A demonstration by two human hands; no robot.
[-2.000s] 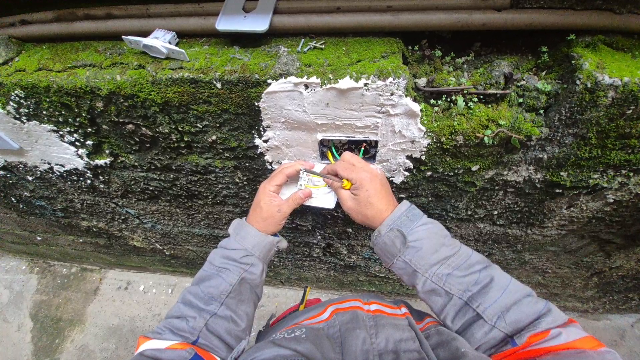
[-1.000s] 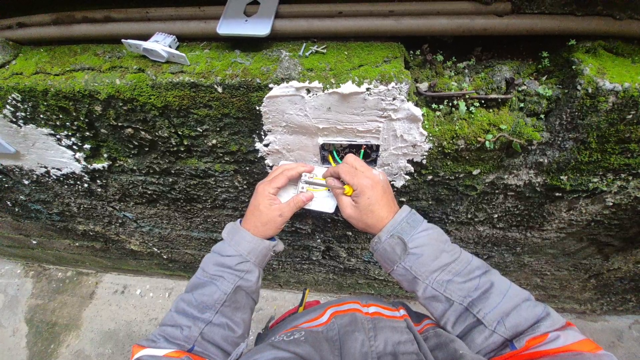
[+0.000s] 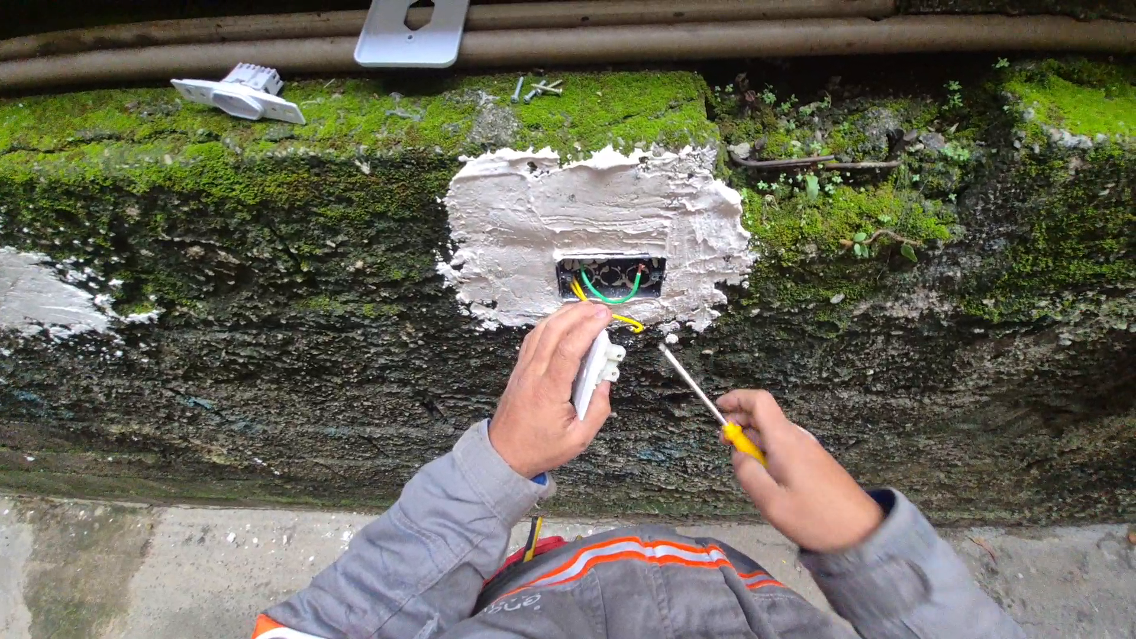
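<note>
My left hand (image 3: 552, 390) grips a white electrical switch or socket module (image 3: 596, 373) on its plate, tilted on edge just below the wall box. In my right hand (image 3: 799, 470) is a screwdriver (image 3: 697, 386) with a yellow handle, its tip pointing up and left, apart from the module. The black electrical box (image 3: 612, 277) is set in a patch of pale plaster (image 3: 595, 209). A green wire (image 3: 612, 297) loops inside the box. A yellow wire (image 3: 627, 320) comes out of it, its bent end to the right of my left fingertips.
On the mossy ledge lie a white module on its plate (image 3: 240, 96) and several screws (image 3: 538, 90). A white cover plate (image 3: 411, 40) leans over two brown pipes (image 3: 710, 38). Another plaster patch (image 3: 44, 297) is at the far left. A concrete floor (image 3: 222, 559) runs below the wall.
My right hand with the screwdriver has moved away from the module, down and to the right. My left hand has turned the module from lying flat to on edge.
</note>
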